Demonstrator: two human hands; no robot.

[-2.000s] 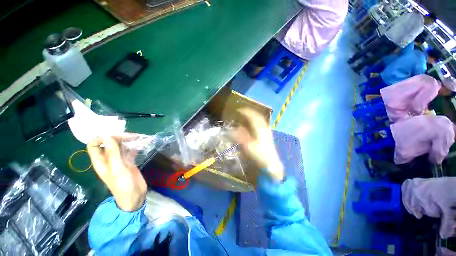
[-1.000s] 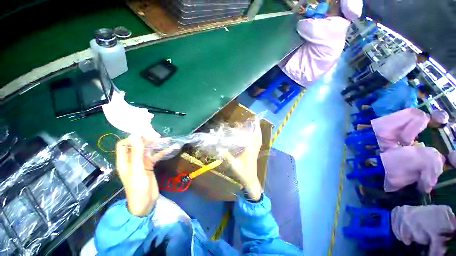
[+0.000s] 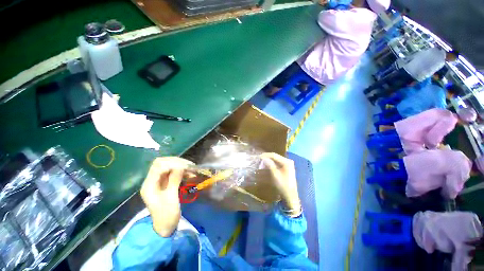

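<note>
A crinkled clear plastic bag (image 3: pixel 225 159) is stretched between my two bare hands, above the open cardboard box (image 3: pixel 260 127). My left hand (image 3: pixel 163 185) pinches its left end near the bench edge. My right hand (image 3: pixel 281 177) holds its right end over the box's right side. Whether the bag holds a panel cannot be told through the glare. An orange-yellow handle (image 3: pixel 211 181) with a red coiled cord (image 3: pixel 188 193) shows below the bag, partly hidden by it.
On the green bench (image 3: pixel 201 63) are a white bottle (image 3: pixel 103 57), a black phone unit (image 3: pixel 159 71), dark panels (image 3: pixel 66 100), white cloth (image 3: pixel 124 124), dark tweezers-like tools (image 3: pixel 159 115), a yellow rubber band (image 3: pixel 100 156) and bagged panels (image 3: pixel 45 206). A person in pink (image 3: pixel 345 42) sits beyond.
My left hand has moved right, off the bench area beside the white cloth. My right hand has come back to the bag from its blurred reach, and the bag is now held stretched between both hands.
</note>
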